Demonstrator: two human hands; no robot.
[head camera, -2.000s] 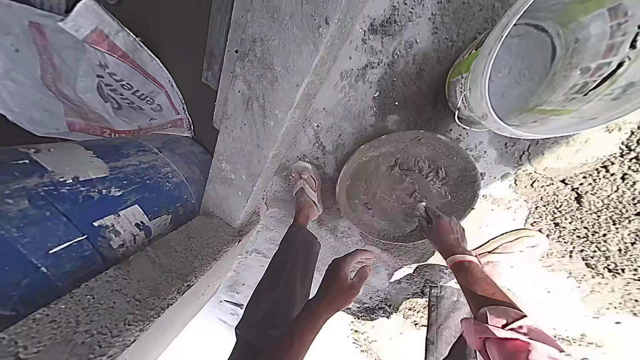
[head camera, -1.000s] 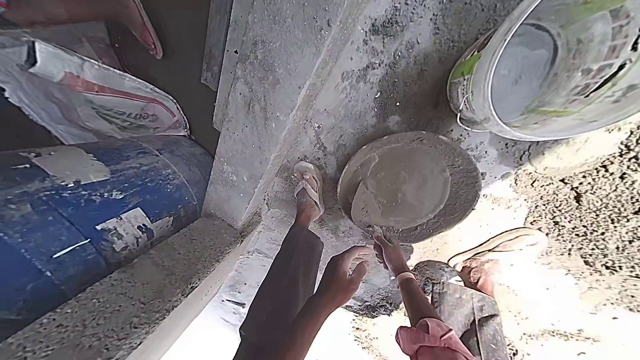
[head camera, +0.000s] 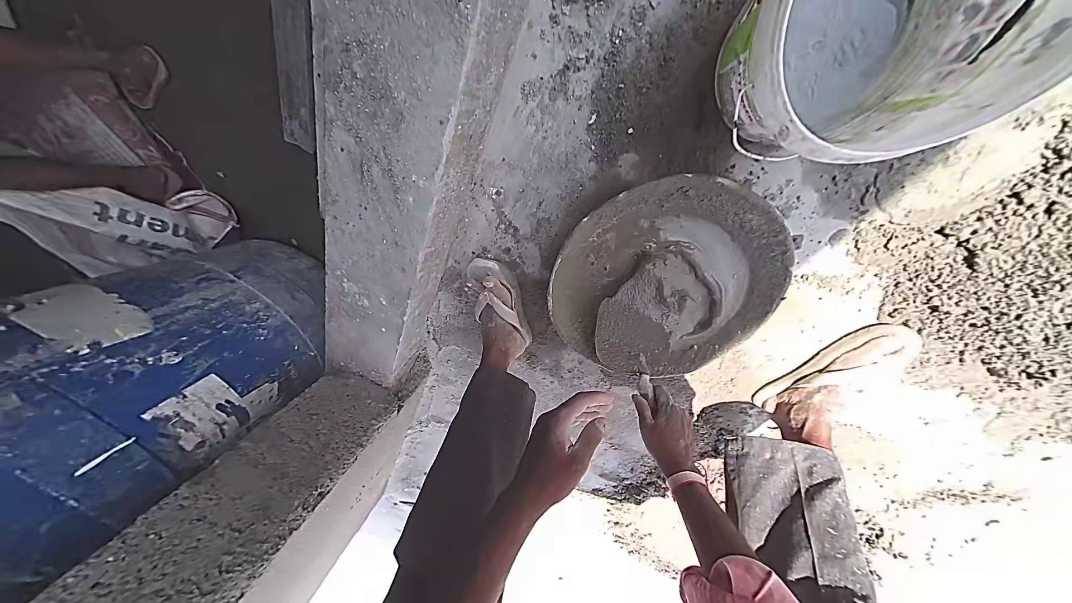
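A round shallow pan (head camera: 578, 268) lies on the ground, holding wet grey mortar (head camera: 729, 251). My right hand (head camera: 667, 427) is closed on the handle of a trowel (head camera: 645, 387) at the pan's near rim. The trowel's blade seems to lie in the mortar and is coated with it, so its outline is hard to tell. Just left of it, my left hand (head camera: 563, 440) is held in the air with curled fingers apart and nothing in it, near the pan but not touching it.
A large plastic bucket (head camera: 754, 100) with grey contents stands at the upper right, beside a heap of wet mortar or sand (head camera: 988, 276). At left are a concrete ledge (head camera: 377, 167), a blue drum (head camera: 234, 335) and a cement bag (head camera: 109, 222) with another person's hand (head camera: 151, 182) on it.
The mortar, smooth a second ago, is now broken up into a mound and a hollow. Another person's arm has come to the cement bag. My left hand has stayed about where it was.
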